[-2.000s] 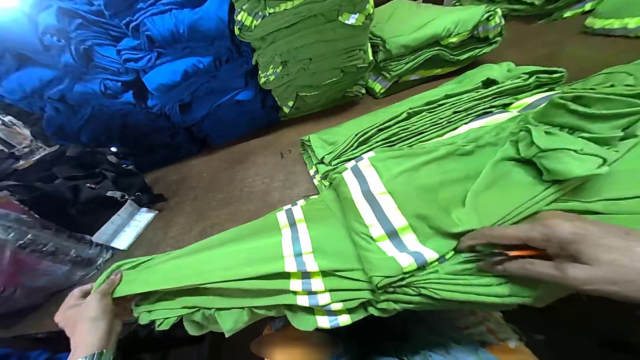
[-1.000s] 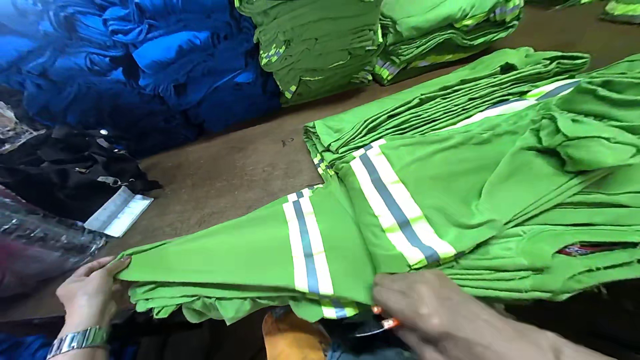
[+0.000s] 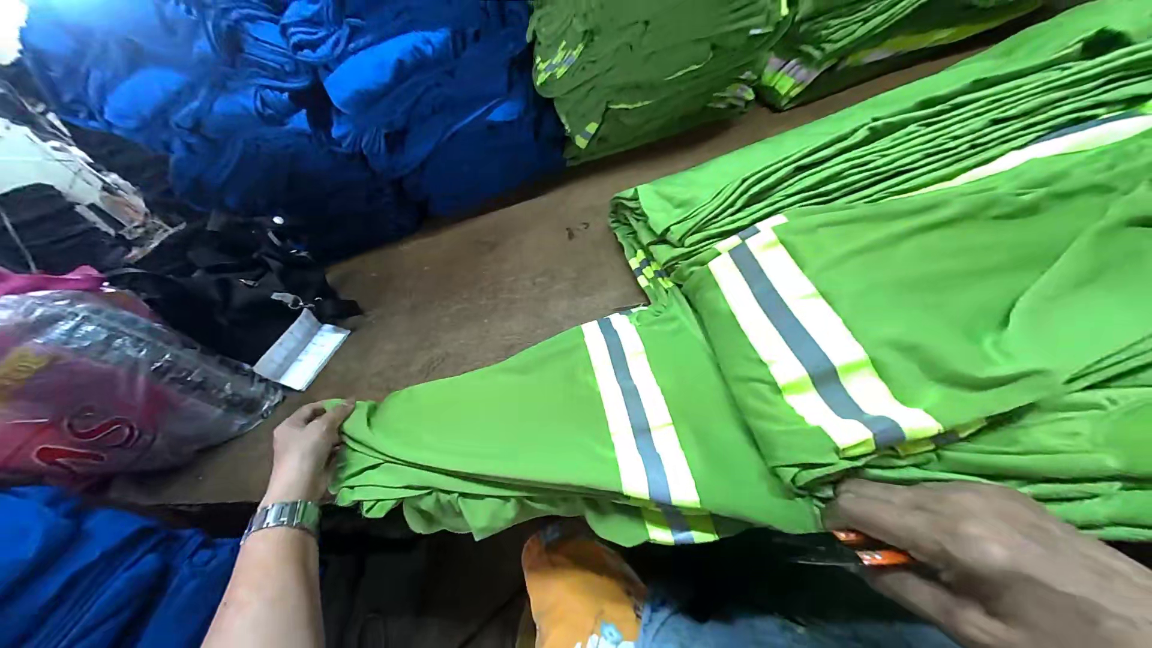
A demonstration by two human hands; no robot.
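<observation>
Stacked green garments (image 3: 972, 270) with white and grey reflective bands lie over the table's near edge, one sleeve (image 3: 504, 405) stretching to the left. My left hand (image 3: 308, 445), with a metal watch at the wrist, pinches the end of that sleeve and the layers under it. At the sleeve's other end, my right hand (image 3: 972, 540) is against the lower edge of the fabric, beside the body of the garments. It holds a small tool with orange handles (image 3: 873, 549), perhaps thread snips; its dark tip is blurred, and the palm hides the rest.
Blue folded garments (image 3: 360, 99) and green bundles (image 3: 666, 72) stand at the back of the brown table (image 3: 468, 288). On the left are a black bag (image 3: 225, 297), a white paper tag (image 3: 301, 351) and a pink plastic-wrapped package (image 3: 108, 387). Blue fabric (image 3: 99, 576) lies at lower left.
My right hand has moved from the garments' open edge to the base of the sleeve, the orange-handled tool still in it. My left hand keeps hold of the sleeve end, and the sleeve layers lie flatter.
</observation>
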